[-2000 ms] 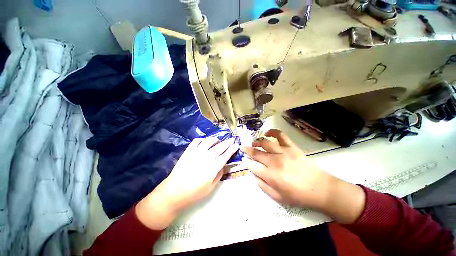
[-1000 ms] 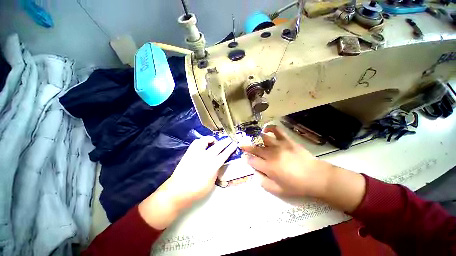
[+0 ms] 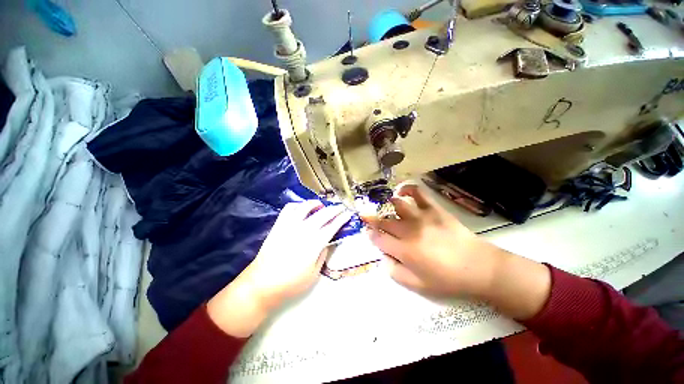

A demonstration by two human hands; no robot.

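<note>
A shiny navy garment piece (image 3: pixel 217 202) lies left of and under the needle end of the cream sewing machine (image 3: pixel 450 105). Its narrow right end is brightly lit at the presser foot (image 3: pixel 358 204). My left hand (image 3: pixel 292 251) lies on this end, fingertips pressing it just in front of the foot. My right hand (image 3: pixel 427 244) is right of the foot, thumb and index finger at the piece's edge, the other fingers curled. Glare and my fingers hide the needle and exact edge.
Pale grey-white folded pieces (image 3: pixel 56 217) are stacked at the left. A light-blue rounded plastic part (image 3: pixel 225 106) hangs at the head's left end. A black flat object (image 3: pixel 499 186) and a black tangled cluster (image 3: pixel 596 187) lie under the machine arm. A printed ruler (image 3: pixel 465 315) runs along the table front.
The view has shifted slightly. Less navy fabric shows in front of the foot than two seconds ago. The hands stay near the foot, with my right fingers slightly more curled.
</note>
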